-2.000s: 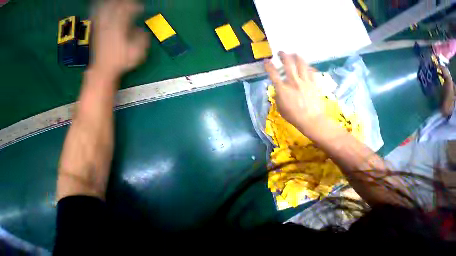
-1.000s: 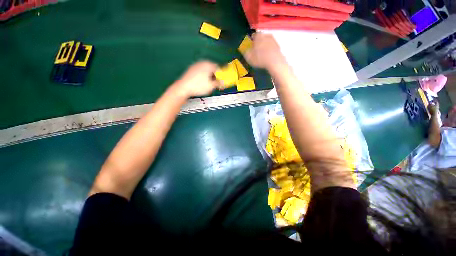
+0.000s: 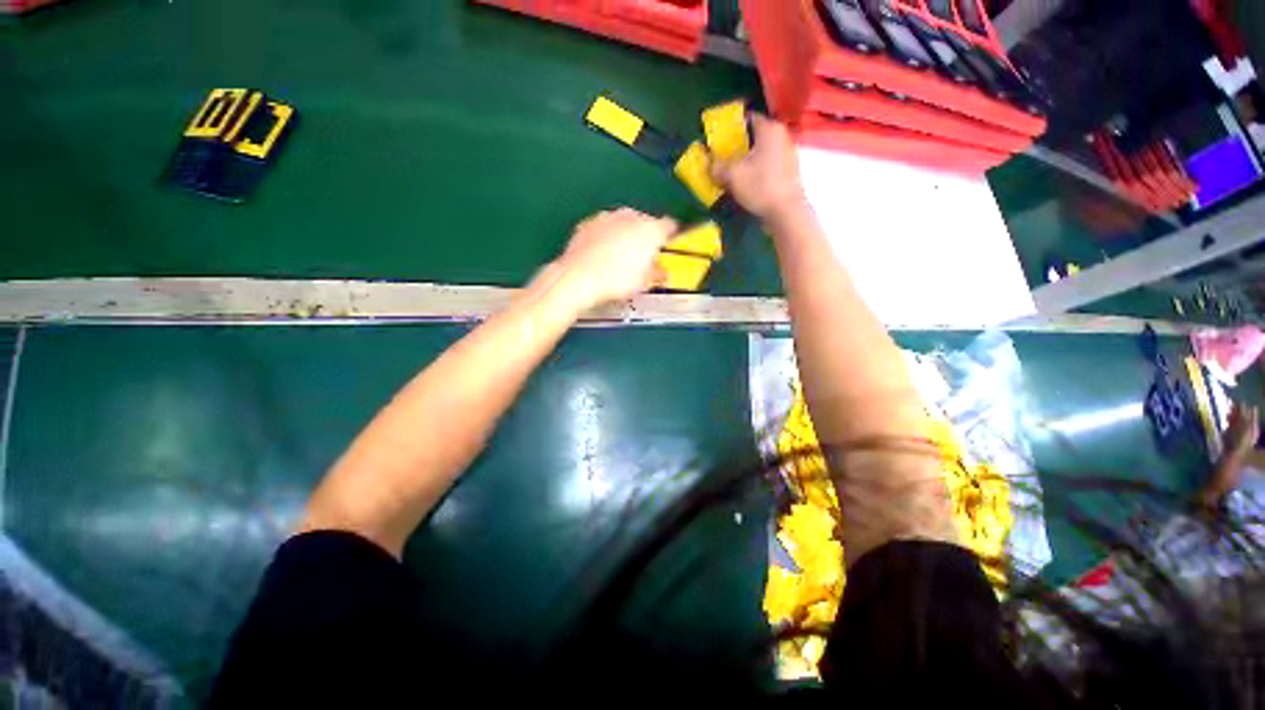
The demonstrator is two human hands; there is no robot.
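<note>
My left hand (image 3: 620,257) is over the green belt, its fingertips at the left ends of two yellow plates (image 3: 687,271) lying close together by the metal edge strip. My right hand (image 3: 763,169) is just beyond, its fingers bent down against two more yellow plates (image 3: 724,129). Dark unit parts show between the hands, partly covered by the fingers. Whether either hand grips a piece is hidden. A dark unit with a yellow plate (image 3: 615,121) lies farther left. Dark units with yellow frame pieces (image 3: 239,119) lie side by side at the far left.
A clear bag (image 3: 1027,486) of loose yellow pieces (image 3: 809,555) lies below my right forearm. A white sheet (image 3: 916,236) is right of my right hand, with stacked red trays (image 3: 888,104) of dark units beyond. Another person's hand (image 3: 1239,437) is at the right edge.
My left hand, carrying a yellow piece one second ago, is now at the two plates by the strip. My right hand stays at the far plates. More of the red trays has come into view.
</note>
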